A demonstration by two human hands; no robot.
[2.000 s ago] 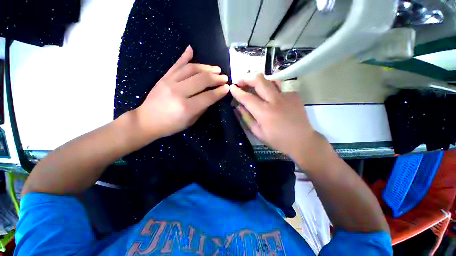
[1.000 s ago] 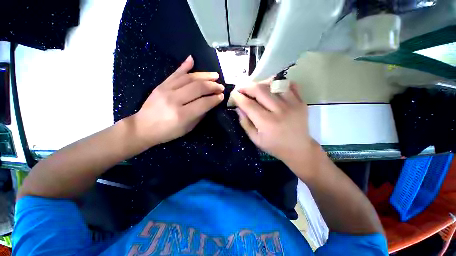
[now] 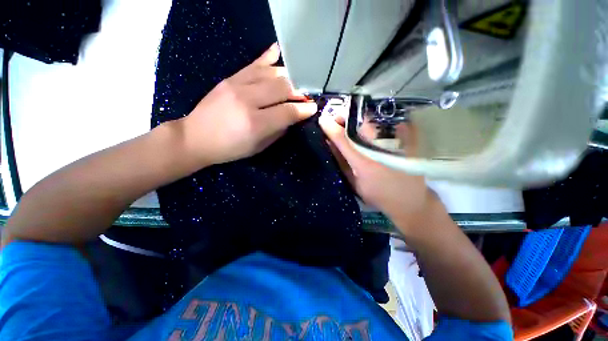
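Note:
A black sparkly garment panel [image 3: 247,193] lies over the white tabletop and down onto the lap. My left hand [image 3: 250,113] rests on the panel, its thumb and forefinger pinched at the cloth's right edge. My right hand [image 3: 380,173] is beside it, fingertips at the same edge, partly hidden behind the machine's pale frame. The cream sewing machine head [image 3: 310,40] stands just above the fingertips. Metal parts [image 3: 387,110] show right of the fingertips; the needle cannot be made out.
Black sparkly cloth lies at the upper left [image 3: 50,26] and at the far right [image 3: 567,193]. The green table edge [image 3: 460,222] runs in front of me. A blue basket [image 3: 547,260] stands on an orange-red surface [image 3: 573,293] at the lower right.
The machine head looms larger and lower over my right hand as the view has shifted. Both hands have moved slightly up, and both stay at the cloth edge.

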